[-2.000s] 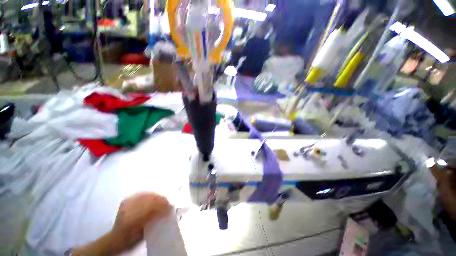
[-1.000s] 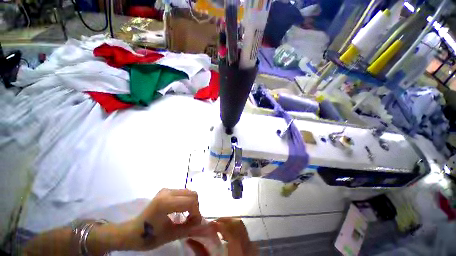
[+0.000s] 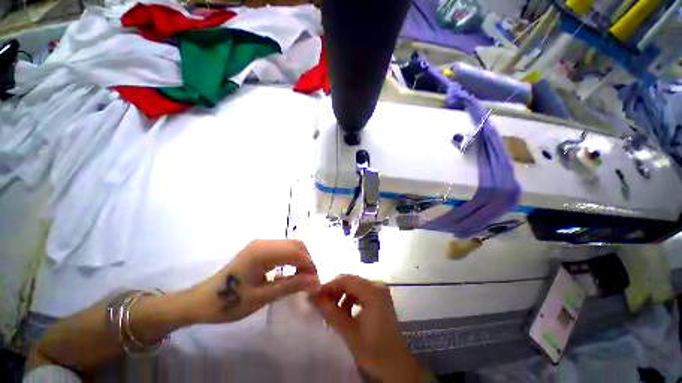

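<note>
White cloth point(image 3: 288, 340) hangs below my two hands at the table's front edge. My left hand point(image 3: 265, 280) pinches its upper edge between thumb and finger. My right hand point(image 3: 355, 310) pinches the same edge just beside it, with the fingertips nearly touching. Both hands are in front of the sewing machine point(image 3: 426, 161) and a little left of its needle area. The presser foot area is bright, and its details cannot be told.
A heap of white garments point(image 3: 97, 149) with red panels point(image 3: 149, 101) and a green panel point(image 3: 213, 63) lies at the left. A dark tube point(image 3: 366, 60) stands on the machine head. Purple cloth point(image 3: 490, 179) wraps the arm. A flat pinkish rectangle point(image 3: 557, 314) lies at the right.
The view has tilted down and closer to the machine. My right hand, out of view two seconds ago, is now beside my left. The white cloth between them shows more fully.
</note>
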